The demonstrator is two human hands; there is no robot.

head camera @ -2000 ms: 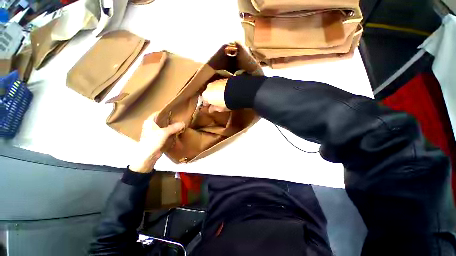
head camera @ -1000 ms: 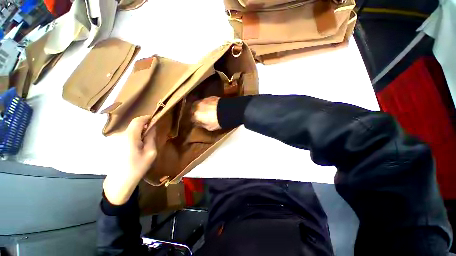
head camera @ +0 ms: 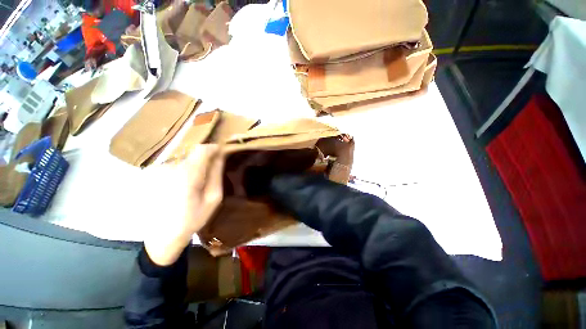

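Note:
A brown bag (head camera: 250, 222) lies on the white table near its front edge, its mouth open toward me and its flap folded out to the upper left. My left hand (head camera: 193, 199) grips the bag's left rim, the fingers partly over the edge and washed out by glare. My right forearm reaches into the mouth from the right; the right hand is hidden in the dark inside. A thin dark cord (head camera: 401, 184) lies on the table right of the bag. Gold-coloured fittings show near the bag's right corner.
A stack of brown bags (head camera: 360, 38) stands at the far side. A flat brown piece (head camera: 154, 127) lies left of the bag. Grey-white bags (head camera: 122, 77) are heaped at far left, near a blue basket (head camera: 42, 180). Red material (head camera: 540, 186) is below right. A person in orange (head camera: 96, 35) is behind.
My right hand has gone deeper into the bag, out of sight. The bag's mouth has turned more toward me, and my left hand still holds the rim. The view has shifted, showing more of the room.

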